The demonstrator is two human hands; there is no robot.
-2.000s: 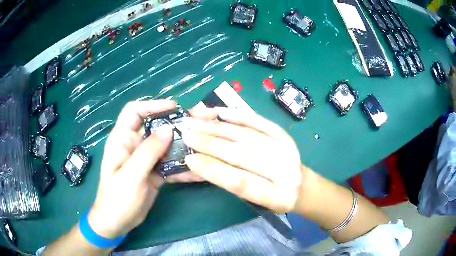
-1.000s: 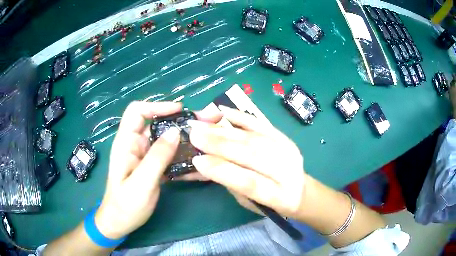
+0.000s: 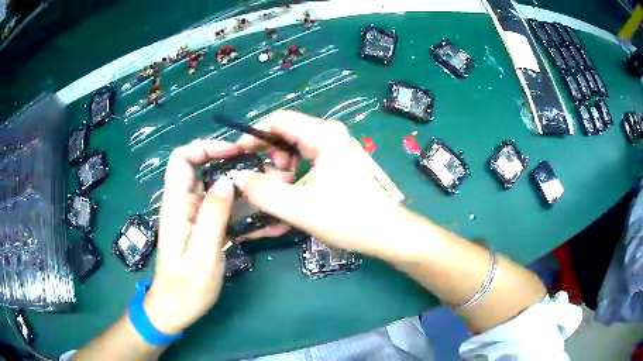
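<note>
My left hand (image 3: 194,225) holds an open watch housing (image 3: 243,204) from its left side, thumb on its upper part. My right hand (image 3: 317,183) is at the same housing, its thumb and fingers at the upper right edge. Black tweezers (image 3: 257,132) lie across my right hand's fingers, pointing up and left. The fingers hide much of the housing and whatever part is at the fingertips. A cream adhesive sheet (image 3: 381,173) lies partly under my right hand. Two more open units, one at the right (image 3: 328,257) and one at the left (image 3: 236,259), lie just below my hands.
A clear blister tray (image 3: 211,116) with small red and gold components (image 3: 190,60) lies behind my hands. Stacked trays (image 3: 35,211) stand at left. Open units (image 3: 444,166) lie on both sides. Red scraps (image 3: 412,144), a long strip (image 3: 529,70) and rows of dark units (image 3: 571,63) are at right.
My right hand has turned over at the housing; the tweezers have swung from below the hand to above it. Two units below my hands have come into view. The whole scene has shifted slightly right and down.
</note>
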